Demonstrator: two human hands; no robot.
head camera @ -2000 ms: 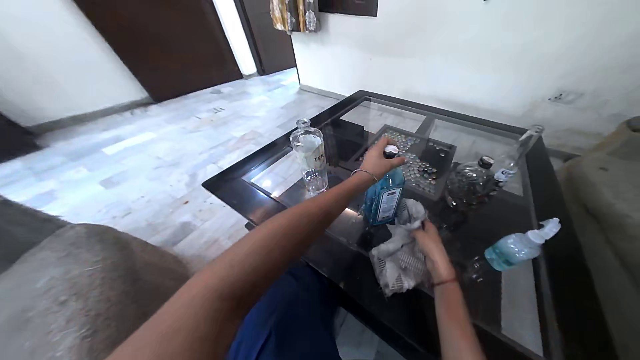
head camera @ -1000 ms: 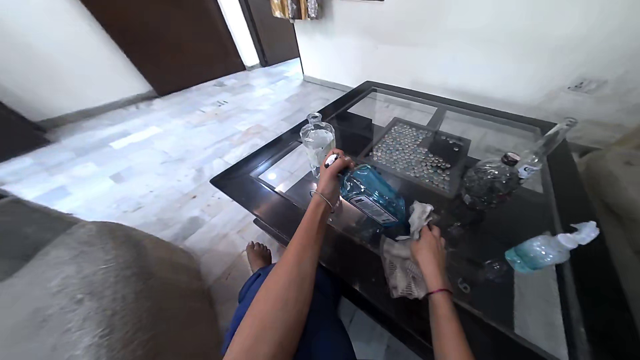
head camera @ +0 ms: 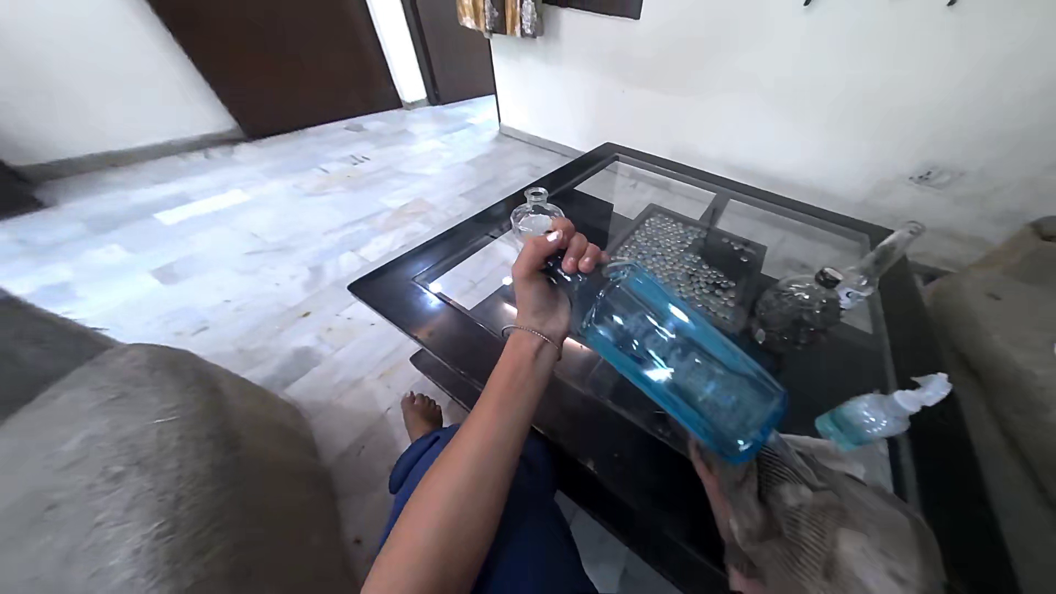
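Note:
My left hand (head camera: pixel 554 268) grips the neck of a blue glass bottle (head camera: pixel 685 355), which is tilted with its base toward the lower right. A grey-beige cloth (head camera: pixel 817 511) hangs just below the bottle's base. Behind that cloth, my right hand (head camera: pixel 719 495) is mostly hidden; part of it shows along the cloth's left edge, and the cloth lies over it. A clear glass bottle (head camera: pixel 536 216) stands on the table behind my left hand, partly covered by it.
The black-framed glass table (head camera: pixel 462 247) bears a tray of glass pebbles (head camera: pixel 676 260), a round dark glass bottle (head camera: pixel 796 309), a tall clear bottle (head camera: pixel 883 260) and a spray bottle (head camera: pixel 874 417) with bluish liquid. A grey sofa arm (head camera: pixel 165 462) is at the left, another seat (head camera: pixel 1002 305) at the right.
The blue bottle has gone from upright to strongly tilted, its base now raised toward me. The cloth, bunched beside the bottle before, is now spread over my right hand at the lower right.

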